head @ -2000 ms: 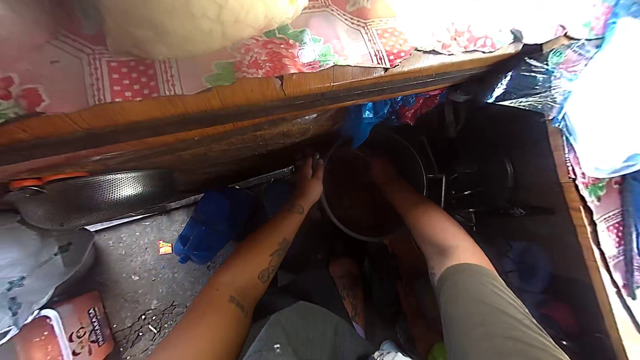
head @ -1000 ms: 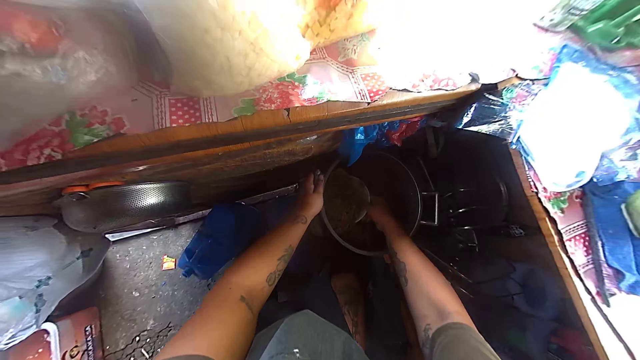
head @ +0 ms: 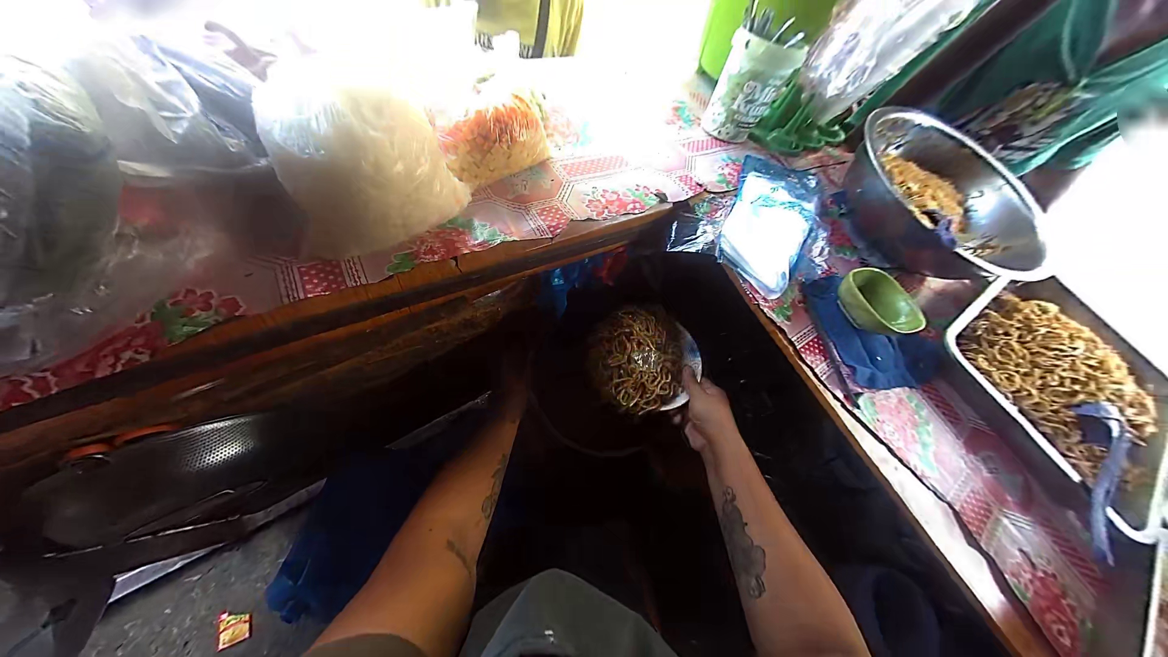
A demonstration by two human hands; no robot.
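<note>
My right hand (head: 707, 411) grips the rim of a light-coloured plate or shallow bowl (head: 691, 358) heaped with brown stir-fried noodles (head: 639, 359). It is held over a large dark pot (head: 593, 449) under the table edge. My left hand (head: 518, 351) is in deep shadow at the pot's left side; its fingers are too dark to make out. What lies inside the pot is hidden by shadow and the plate.
At right stand a metal tray (head: 995, 401) of noodles with tongs (head: 1106, 456), a steel bowl (head: 1004, 201) and a green bowl (head: 881, 301). Plastic bags of food (head: 365, 173) line the table. A wok (head: 173, 484) lies low at left; a blue plastic bag (head: 338, 538) is near the floor.
My right hand was down inside the pot; it has come up with the noodle-filled plate. The view has tilted up, showing more of the table. My left hand stays by the pot's left side.
</note>
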